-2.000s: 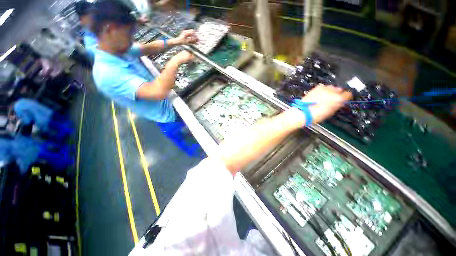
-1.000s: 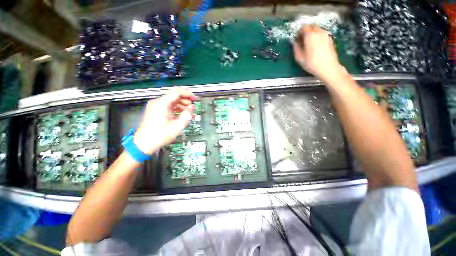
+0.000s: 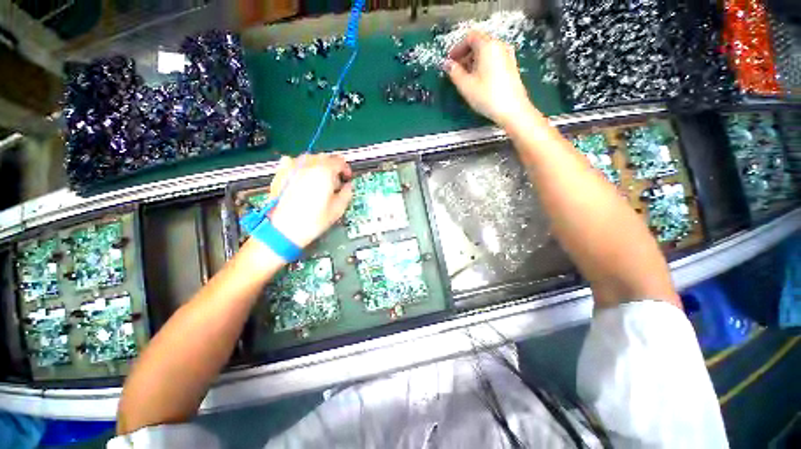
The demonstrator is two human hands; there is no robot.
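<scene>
My left hand (image 3: 312,197), with a blue wrist strap (image 3: 274,238), is over the upper left of a grey-green pallet (image 3: 347,326) with green circuit boards (image 3: 391,274). Its fingers are curled near the upper boards; what they hold, if anything, cannot be told. My right hand (image 3: 483,74) is over the green mat at the edge of a pile of white components (image 3: 505,28). Its thumb and index finger are close together, and any part between them is too small to tell. Small dark components (image 3: 409,92) lie just left of it.
A heap of black components (image 3: 167,114) lies on the mat at the left, a dark-and-silver heap (image 3: 619,53) and orange parts (image 3: 749,44) at the right. Another pallet of boards (image 3: 98,254) is at the left. The metal rail (image 3: 518,309) runs in front. A blue cord (image 3: 332,98) crosses the mat.
The view has shifted and tilted slightly since a second ago. My left hand remains over the same pallet. My right hand has moved to the left edge of the white pile, its fingertips turned left.
</scene>
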